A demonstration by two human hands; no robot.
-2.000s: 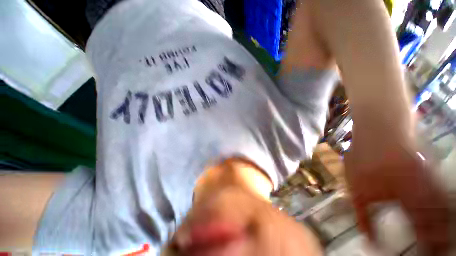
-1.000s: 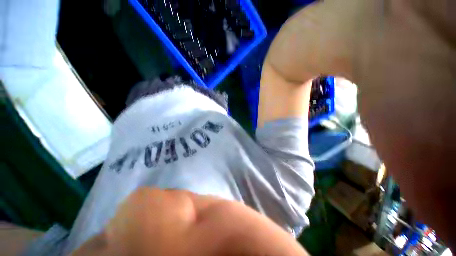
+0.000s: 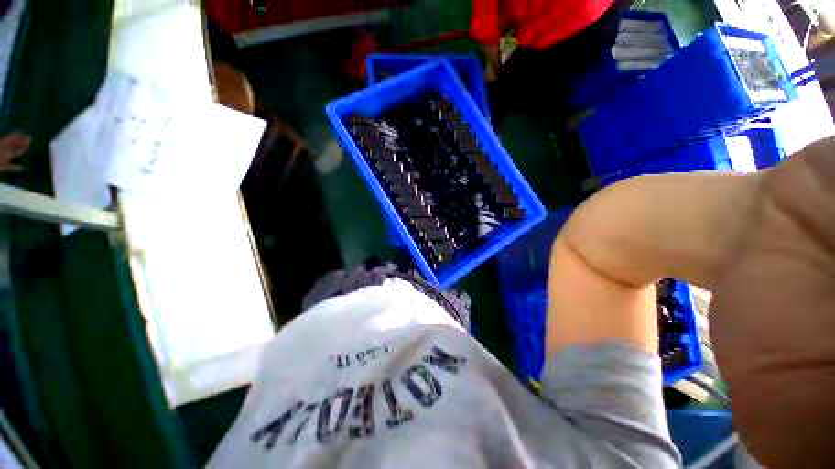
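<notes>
My right hand (image 3: 783,316) is raised very close to the camera at the right edge, large, blurred and cut off; its fingers do not show, so its grip cannot be told. The bent elbow and grey sleeve show beside it. My left hand is out of view. In front of my body, a blue bin (image 3: 529,212) sits at an angle on another blue bin. It holds black power adapters (image 3: 394,183) in rows along both long sides, with dark cords between them. No hand touches the bin.
White workbench (image 3: 197,293) at left bears handwritten paper sheets (image 3: 165,137), beside a dark green belt (image 3: 64,321). Another person's hand (image 3: 13,149) is at the left edge. A person in red (image 3: 558,18) is at the top. Blue bins (image 3: 659,110) are stacked at right.
The view has swung from my shirt and face towards the floor and bins. The bin of adapters now shows whole, and the bench papers and red-clothed person have come into view. My right hand stays near the camera.
</notes>
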